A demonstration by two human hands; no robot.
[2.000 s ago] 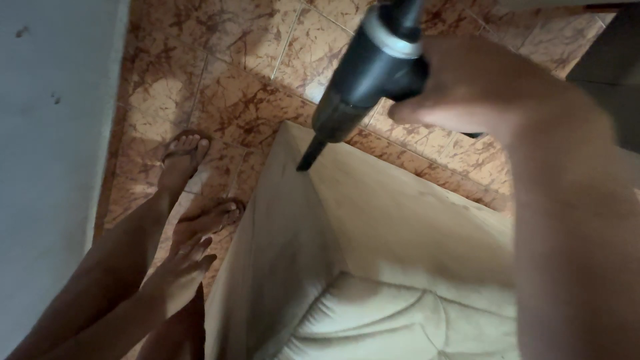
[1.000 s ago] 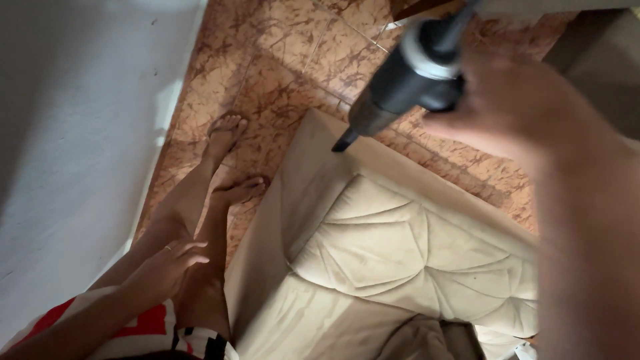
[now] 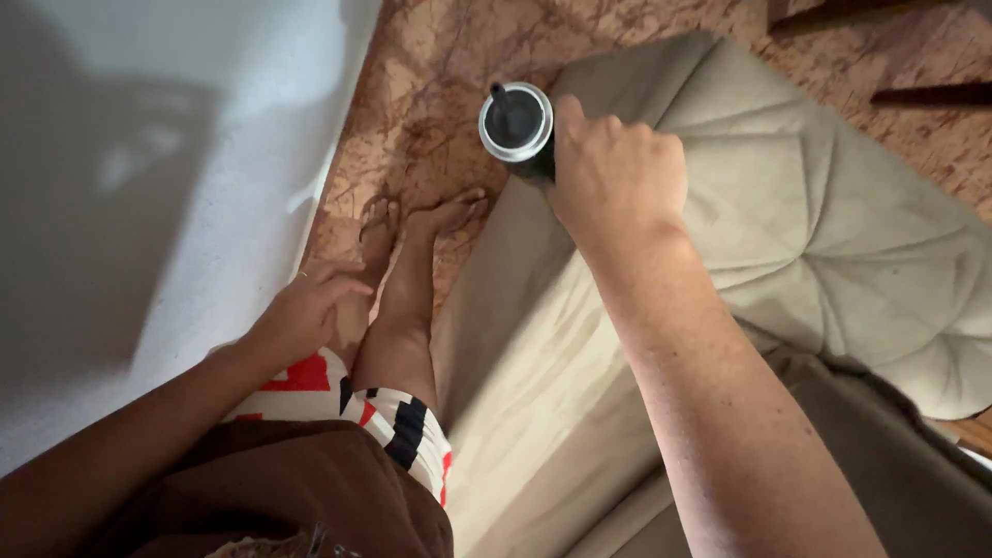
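Note:
My right hand (image 3: 620,170) is closed around a black handheld vacuum cleaner (image 3: 518,128) with a silver ring at its end. The grip is mostly hidden by the hand, and the nozzle does not show. The vacuum is over the outer side of a beige upholstered sofa (image 3: 535,256), close to its front corner; whether it touches the fabric I cannot tell. A tufted seat cushion (image 3: 759,194) lies right of the hand. My left hand (image 3: 310,306) holds nothing, its fingers apart, above my leg and patterned shorts.
A pale wall (image 3: 232,194) runs along the left. My feet stand on brown patterned floor tiles (image 3: 434,101) between wall and sofa. Dark wooden legs (image 3: 930,94) show at the upper right. A dark cloth (image 3: 845,434) lies on the sofa at the lower right.
My right hand has moved with the vacuum from the sofa's front corner back along its side, nearer my legs. The nozzle, in sight before, is now hidden. The view has shifted.

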